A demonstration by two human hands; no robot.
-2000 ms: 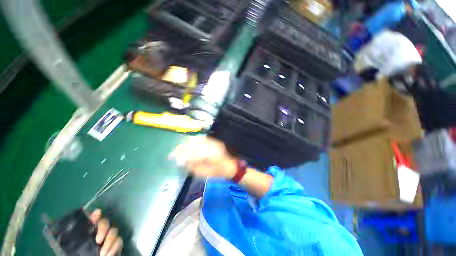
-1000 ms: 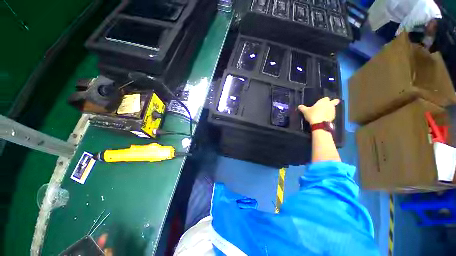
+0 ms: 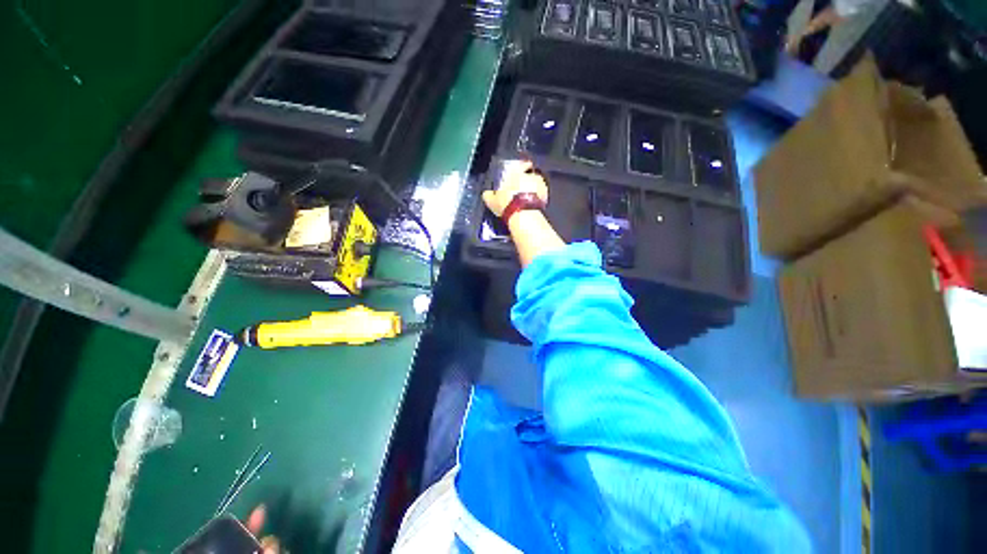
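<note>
A dark smartphone (image 3: 220, 538) lies at the bottom edge, cut off by it. My left hand (image 3: 261, 528), mostly out of the picture, holds its right side. My right hand (image 3: 513, 186) reaches over the front left pocket of a black foam phone tray (image 3: 563, 216). Its fingers are on a phone there, which shows in part below the hand; whether they grip it is hidden. Another smartphone (image 3: 613, 225) lies in a pocket to the right. A yellow electric screwdriver (image 3: 325, 328) lies on the green bench.
Tweezers (image 3: 244, 482), a labelled card (image 3: 212, 363) and a clear round item (image 3: 148, 424) lie at left. A yellow-faced black box (image 3: 352, 249) stands behind the screwdriver. More phone trays (image 3: 325, 130) stand at the back. Cardboard boxes (image 3: 855, 303) stand right, a person's arm behind.
My right hand has moved left from the tray's right-hand pockets to its front left pocket. My left hand stays at the bottom edge with the phone.
</note>
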